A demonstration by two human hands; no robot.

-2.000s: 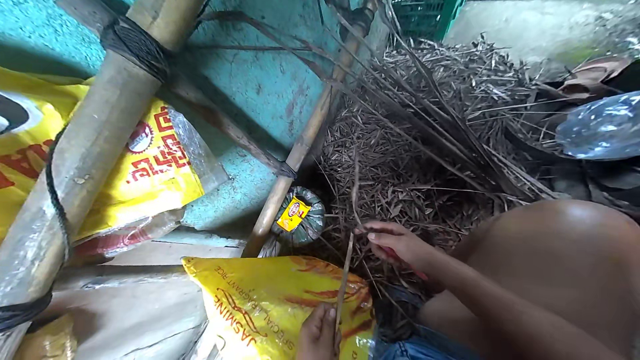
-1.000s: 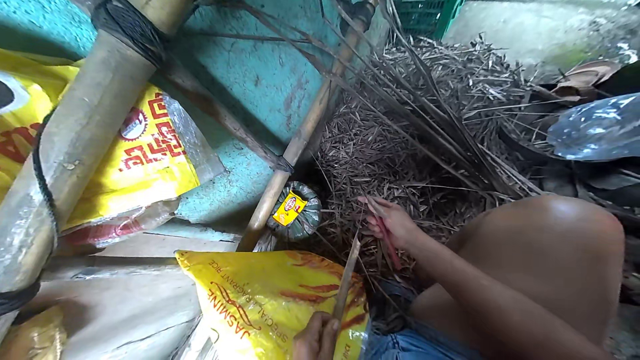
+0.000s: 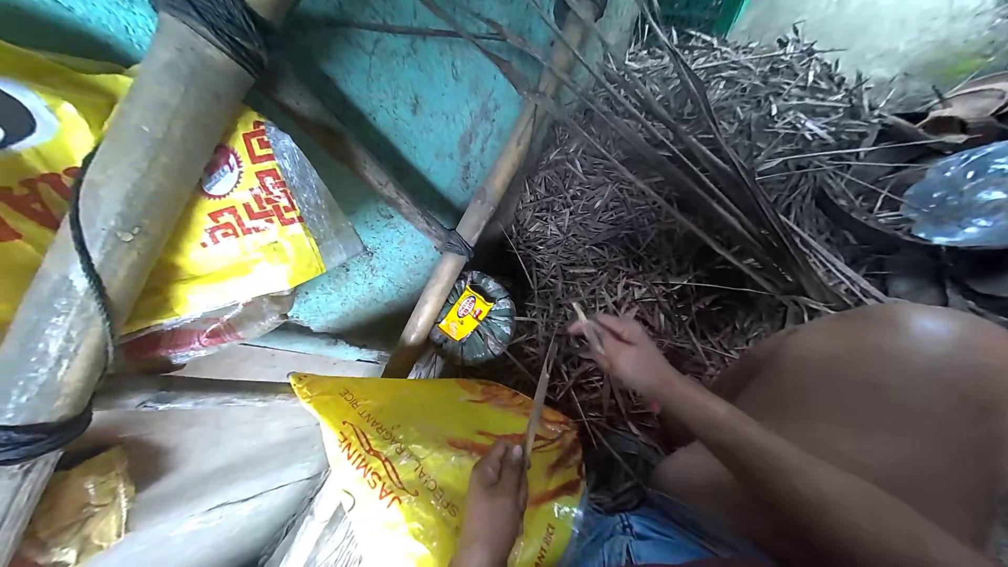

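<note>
My left hand grips a thin wooden or bamboo stick that points up from the fist, over a yellow plastic rice sack. To its upper right, my right hand is closed around a small, blurred, pale piece, seemingly a knife blade or a sliver; which of these cannot be told. A bit of red shows under the right wrist. The stick's upper end and the right hand stand apart. Below both hands lies a heap of dry shavings.
A thick bamboo pole bound with black cord crosses the left side, before another yellow sack. A thinner pole leans by the teal wall. A round bundle with a yellow label sits beside it. Clear plastic lies right.
My right hand was near the stick's upper end with a red-handled tool visible; it has moved a little away to the right. My left hand still holds the stick.
</note>
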